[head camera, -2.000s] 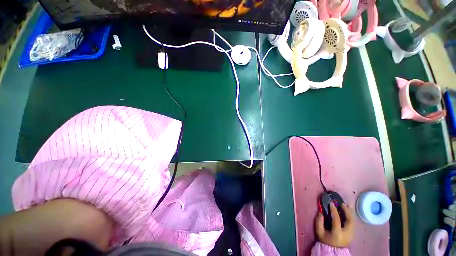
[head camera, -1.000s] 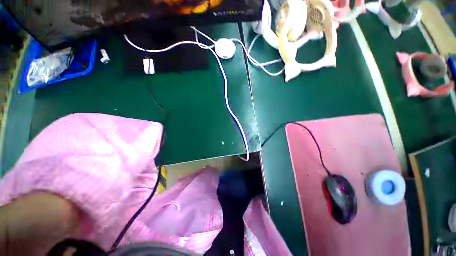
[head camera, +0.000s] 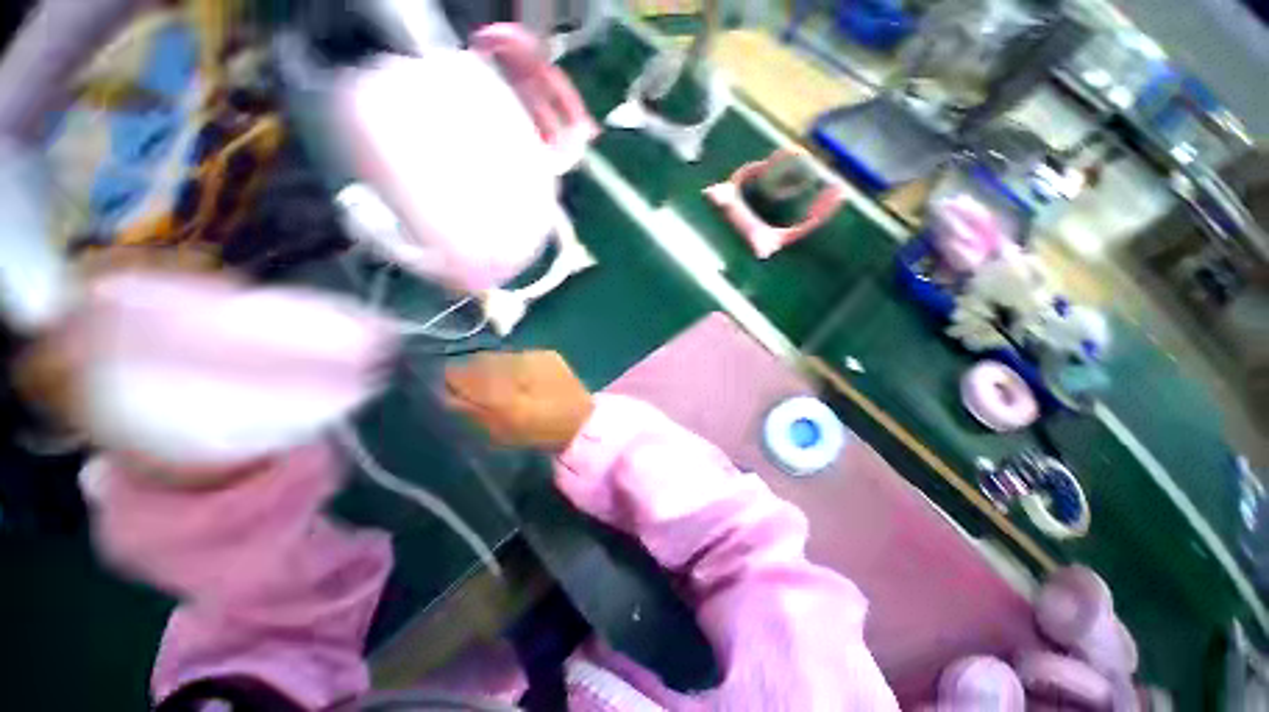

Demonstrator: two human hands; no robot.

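A pink-and-white headset, strongly blurred, is held up close in front of me at the left. One ear cup (head camera: 230, 365) is low and another (head camera: 452, 167) is higher up. My left hand (head camera: 53, 390) is mostly hidden behind the lower cup and grips it. My right hand (head camera: 522, 399) is beside that cup's right end, with its fingertips blurred against a dark patch; whether it holds anything cannot be told. The mouse does not show.
The pink mat (head camera: 905, 556) bears a light-blue ring (head camera: 803, 435) and several soft pink ear cushions (head camera: 1072, 605) at its near end. A white cable (head camera: 418, 494) runs below the hands. A pink headset (head camera: 772, 209) lies beyond. Side-bench parts (head camera: 1002, 397) stand right.
The view has swung right and tilted. Both hands and a headset have come up in front of me. The mouse is out of sight, and the ear cushions have come into view.
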